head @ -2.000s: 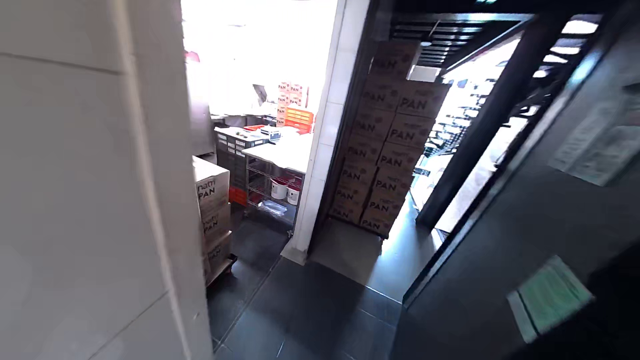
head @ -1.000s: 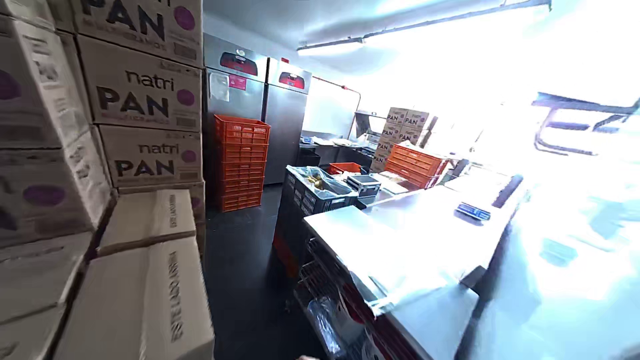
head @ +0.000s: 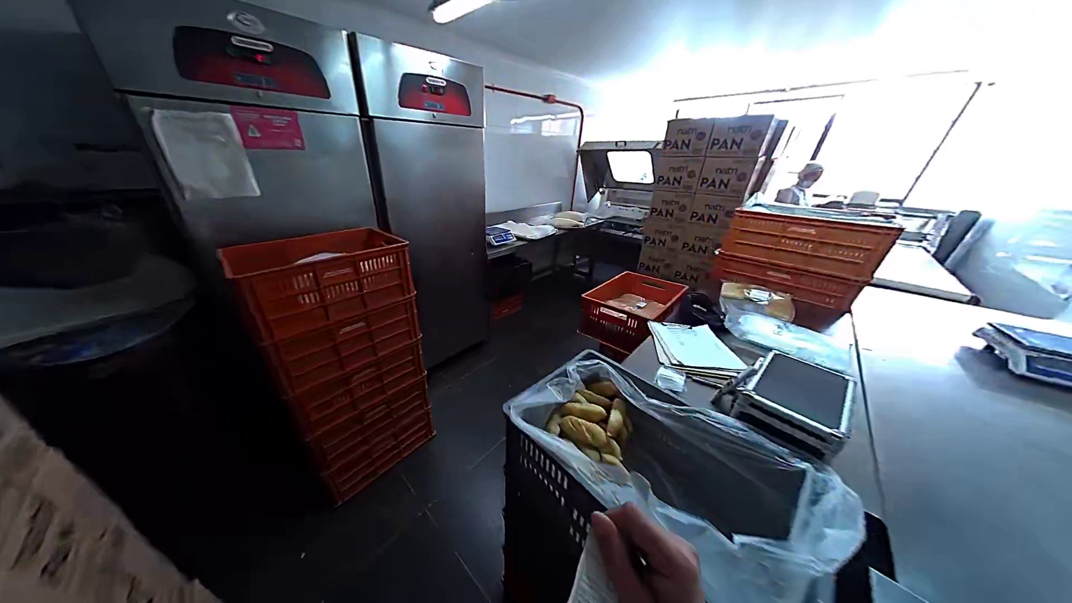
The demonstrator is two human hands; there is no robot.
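Observation:
One hand shows at the bottom centre, and from its place I take it for my right hand [head: 649,557]; its fingers pinch what looks like a pale sheet of paper [head: 591,578]. The hand is at the near edge of a dark plastic crate [head: 544,477] lined with a clear plastic bag [head: 825,502]. Small bread rolls [head: 590,419] lie in the crate's far left part. Beside the crate, on the steel table [head: 955,410], are a flat dark-topped device [head: 800,394] and papers [head: 697,347]. My left hand is out of the frame.
Stacked orange crates [head: 352,335] stand left before steel refrigerators [head: 427,209]. Another orange crate [head: 632,301] is low beyond the table. Cardboard boxes [head: 691,201] and more orange crates [head: 804,251] rise behind it. A person [head: 801,184] is far back right. Dark floor [head: 419,519] runs between.
The view has moved from the doorway into the room, closer to the bread crate and steel table. My hand with the pale sheet now shows clearly at the bottom.

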